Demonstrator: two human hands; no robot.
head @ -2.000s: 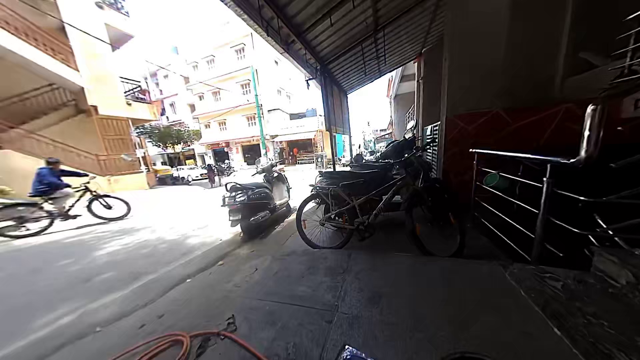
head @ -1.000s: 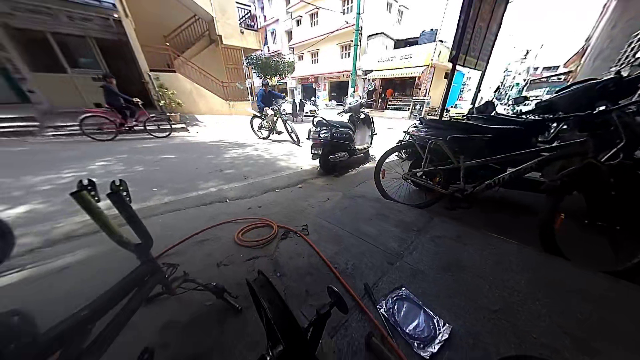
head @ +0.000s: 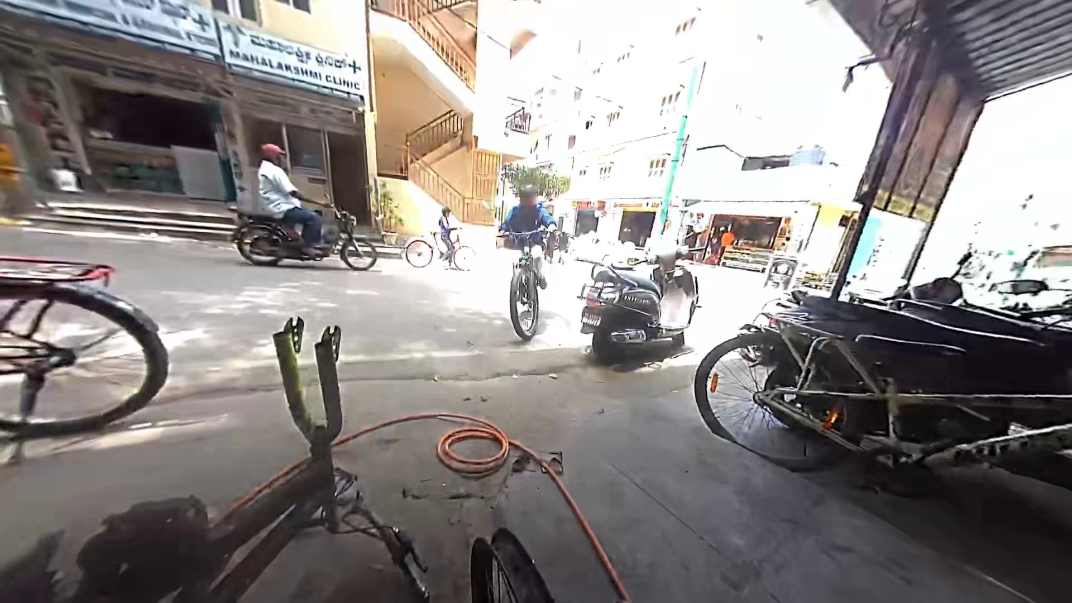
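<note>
Neither my left hand nor my right hand shows in the head view. Nearest to me at the lower left is an upturned bicycle frame (head: 276, 494), its bare fork (head: 311, 385) pointing up with no wheel in it. Part of a bicycle wheel (head: 507, 569) shows at the bottom edge, right of the frame. An orange hose (head: 473, 452) lies coiled on the pavement beyond them and runs back toward me on the right.
A bicycle wheel (head: 155, 360) stands at the left edge. Parked are a scooter (head: 641, 301) ahead and a bicycle (head: 804, 394) beside a covered vehicle at right. On the road are a rider on a bicycle (head: 525, 268), a motorcyclist (head: 289, 209) and a distant cyclist (head: 446, 239).
The view has swung left. The cyclist in blue has come nearer than one second ago, and a motorcyclist is now in view. The plastic-wrapped packet on the ground has left the view.
</note>
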